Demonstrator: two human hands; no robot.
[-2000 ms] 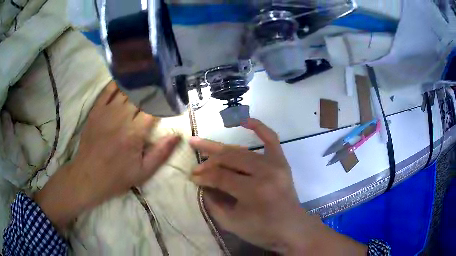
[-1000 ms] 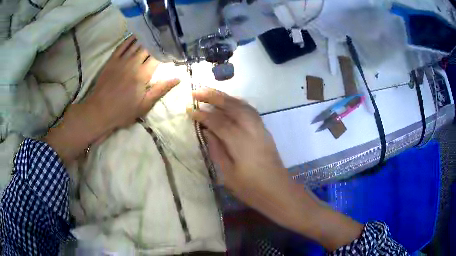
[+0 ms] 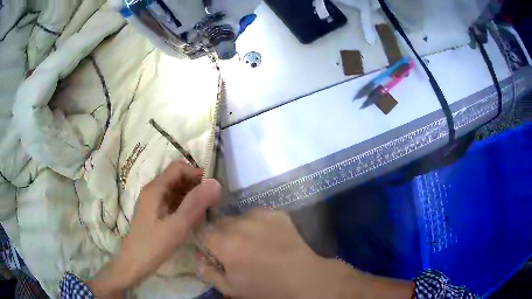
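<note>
The cream quilted jacket shell (image 3: 64,193) fills the left side, with dark seam lines. Its edge with the zipper tape (image 3: 213,128) runs from under the lit presser foot (image 3: 214,57) down to my hands. My left hand (image 3: 169,225) pinches the edge of the shell between thumb and fingers, in front of the table's edge. My right hand (image 3: 262,251) is blurred, just right of and below the left one, with its fingers at the same edge; its fingertips are partly hidden. The sewing machine head (image 3: 169,23) is cut off at the top.
Blue and pink thread snips (image 3: 385,82) lie on the white table (image 3: 291,140) by brown patches (image 3: 352,62). A black pad or case (image 3: 309,20) lies behind. Black cords (image 3: 429,76) cross the right side. A grey ruler (image 3: 350,169) lines the front edge. A blue crate (image 3: 478,198) stands below right.
Both hands have moved from beside the needle down along the zipper edge, toward me. The view has shifted, so the machine head sits higher and the small round disc on the bed shows.
</note>
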